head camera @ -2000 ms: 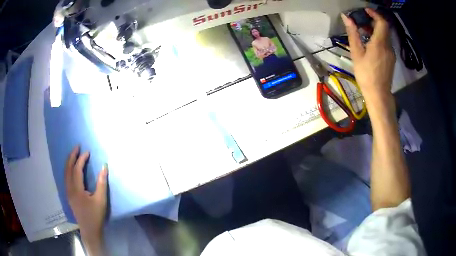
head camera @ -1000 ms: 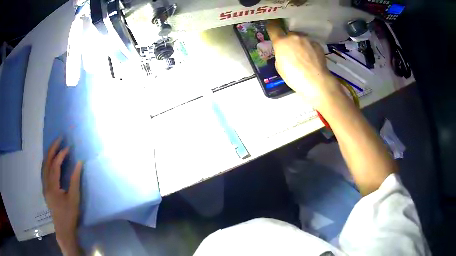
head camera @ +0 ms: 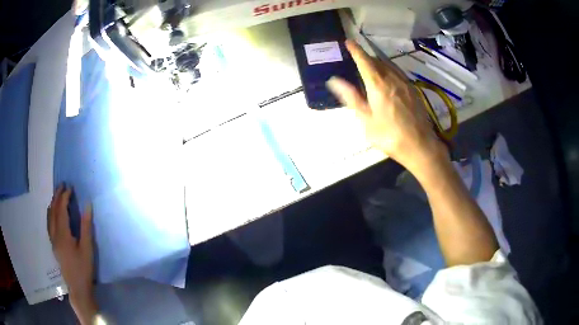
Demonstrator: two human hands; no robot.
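Observation:
The smartphone (head camera: 320, 73) lies on the machine table, its screen dark with a small white box. My right hand (head camera: 393, 108) is at the phone's right edge, fingers apart and partly blurred, holding nothing. My left hand (head camera: 73, 232) rests with spread fingers on the large light blue fabric panel (head camera: 133, 247). The panel runs back beside the needle area and hangs over the front table edge. The needle and presser foot area (head camera: 184, 66) is mostly lost in glare.
A narrow blue strip (head camera: 279, 152) lies right of the panel. A folded blue piece (head camera: 16, 127) lies far left. A yellow scissor loop (head camera: 444, 108) shows behind my right hand, near pens (head camera: 438, 82). Fabric scraps (head camera: 505, 162) are below the right table edge.
My right hand first came from the back right to the phone, then drew back toward its right edge. The phone screen changed from a person's picture to dark. My left hand stayed on the panel.

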